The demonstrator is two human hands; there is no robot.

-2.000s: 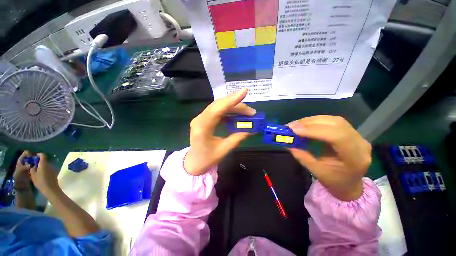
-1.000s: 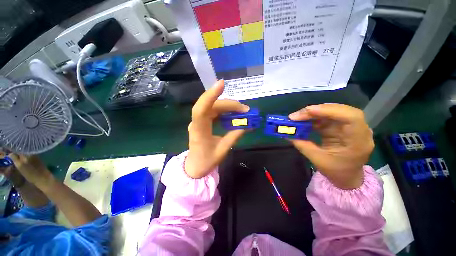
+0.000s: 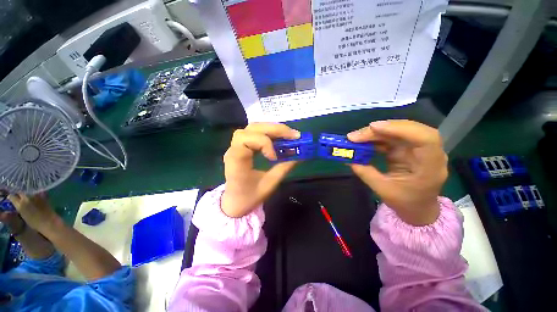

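Observation:
My left hand (image 3: 253, 164) grips a blue camera unit (image 3: 293, 148) between thumb and fingers; its window is dark. My right hand (image 3: 406, 164) grips a second blue camera unit (image 3: 343, 150) whose window glows yellow. The two units are side by side with a narrow gap, above the far edge of the black work tray (image 3: 305, 268). A colour test chart (image 3: 342, 67) hangs just beyond them. A red and white pen (image 3: 335, 230) lies in the work tray, and a tiny pale loop (image 3: 295, 200) is near its far edge.
At right are a parts tray (image 3: 488, 244) with blue units, white paper (image 3: 482, 262) and a metal post (image 3: 498, 73). At left are a small fan (image 3: 30, 149), a blue bin (image 3: 157, 236) on a white mat (image 3: 116, 204), and a person's arm (image 3: 73, 244).
The window of the unit in my left hand has turned from yellow to dark. My left fingers have curled in over that unit. The chart has shifted left in view.

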